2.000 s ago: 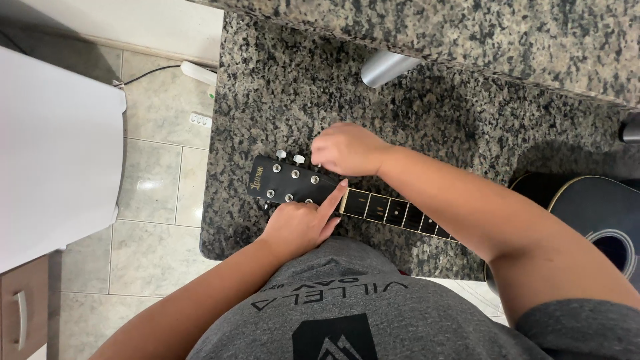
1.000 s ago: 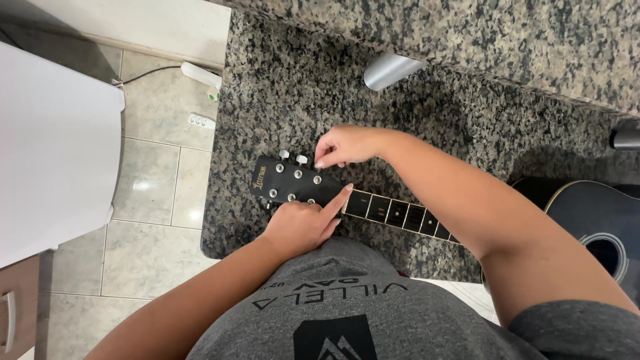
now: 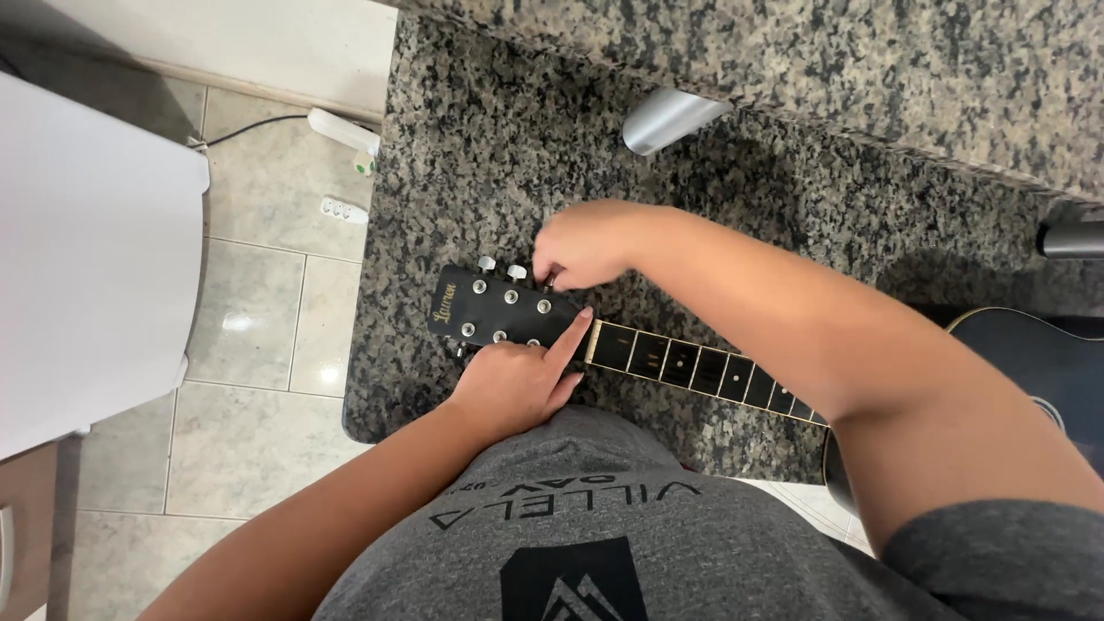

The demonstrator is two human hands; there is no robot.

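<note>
A black acoustic guitar lies on a granite counter, its headstock (image 3: 461,310) at the left and its body (image 3: 992,354) at the right, partly behind my right arm. No strings can be made out on the fretboard (image 3: 707,369). With thumb and fingers, my right hand (image 3: 586,246) grips the tuning peg nearest the nut, on the headstock's far side. My left hand (image 3: 517,379) rests over the near edge of the headstock, index finger laid across it close to the nut (image 3: 593,341). Two more metal tuning pegs (image 3: 516,272) stick out on the far side.
The granite counter (image 3: 483,155) ends at a left edge above a tiled floor. A raised granite ledge (image 3: 862,69) runs along the back, with a metal support (image 3: 673,121) below. A white appliance (image 3: 95,259) stands left; a power strip (image 3: 343,210) lies on the floor.
My right hand has stayed at the same tuning peg while its fingers and wrist changed pose. My left hand has kept its place on the headstock.
</note>
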